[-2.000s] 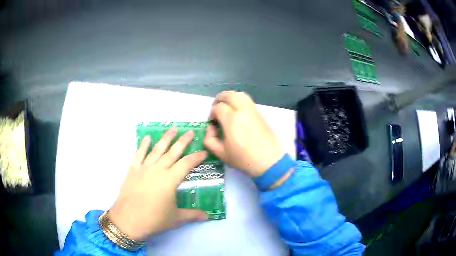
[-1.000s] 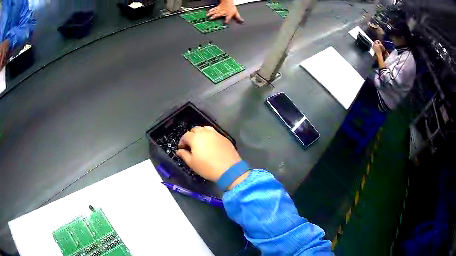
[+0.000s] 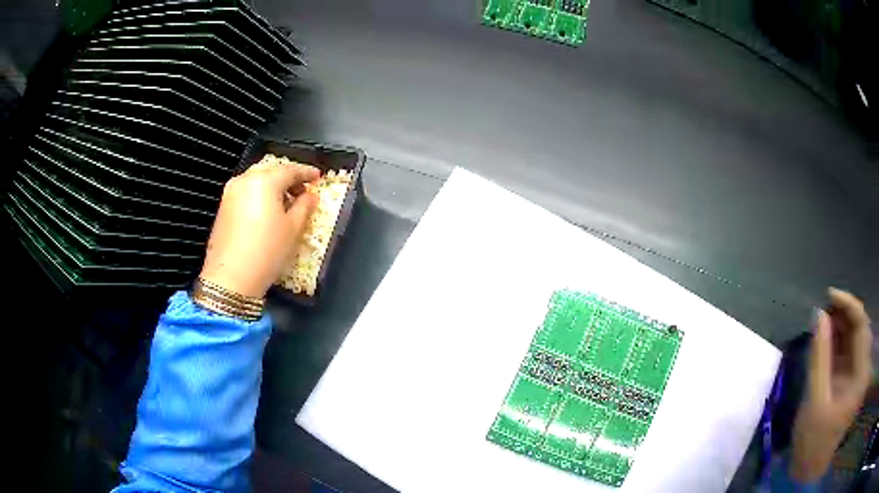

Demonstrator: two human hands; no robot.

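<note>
A green PCB panel [image 3: 586,387] lies tilted on the white work sheet [image 3: 434,327]. One small dark round component [image 3: 673,329] stands at its upper right corner. My left hand [image 3: 258,223] is over the black spacer bin [image 3: 339,231], thumb and fingertips close together at the heaped cream spacers [image 3: 306,252]; whether they pinch one is hidden. My right hand [image 3: 837,380] is at the right edge, blurred, beyond the sheet's right corner; whether it holds a small part cannot be told.
A rack of stacked PCB panels [image 3: 145,144] with thin pale edges stands at the upper left, beside the bin. Another green panel [image 3: 540,19] lies on the dark surface at the top, beyond the seam line. A purple-blue edge shows beside my right hand.
The view has swung left. My left hand has come into view at the spacer bin. My right hand, in the component bin a second ago, is now at the right edge.
</note>
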